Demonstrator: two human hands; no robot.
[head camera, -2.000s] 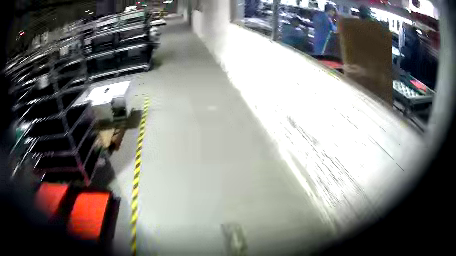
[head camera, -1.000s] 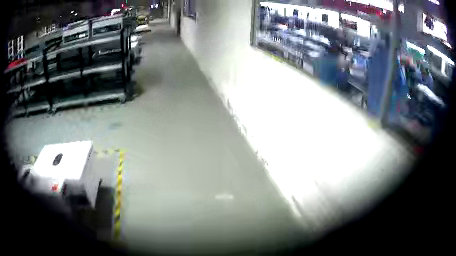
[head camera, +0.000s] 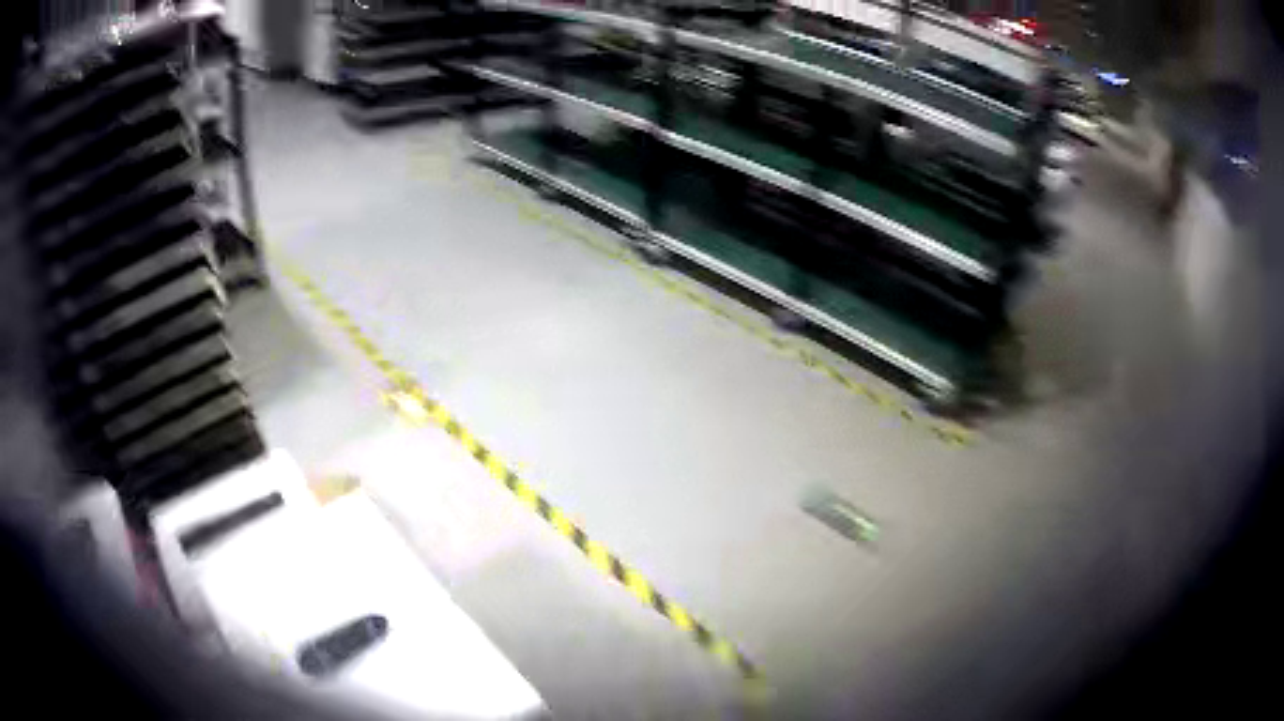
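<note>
Neither my left hand nor my right hand is in the picture. Nearest in front of me, at the lower left, is a white box-like object (head camera: 401, 613) with dark oblong openings or handles, cut off by the dark rim. I cannot tell exactly what it is. The view is blurred.
Yellow-black floor tape (head camera: 528, 493) runs diagonally across the grey floor. A long wheeled rack (head camera: 732, 155) with green shelves stands across the back. A tall rack of dark trays (head camera: 148, 324) stands at the left. A small greenish mark or plate (head camera: 841, 516) lies on the floor.
The view has swung left. The white wall and windows have left the right side, the shelf rack now spans the upper middle, and the white box is nearer and larger.
</note>
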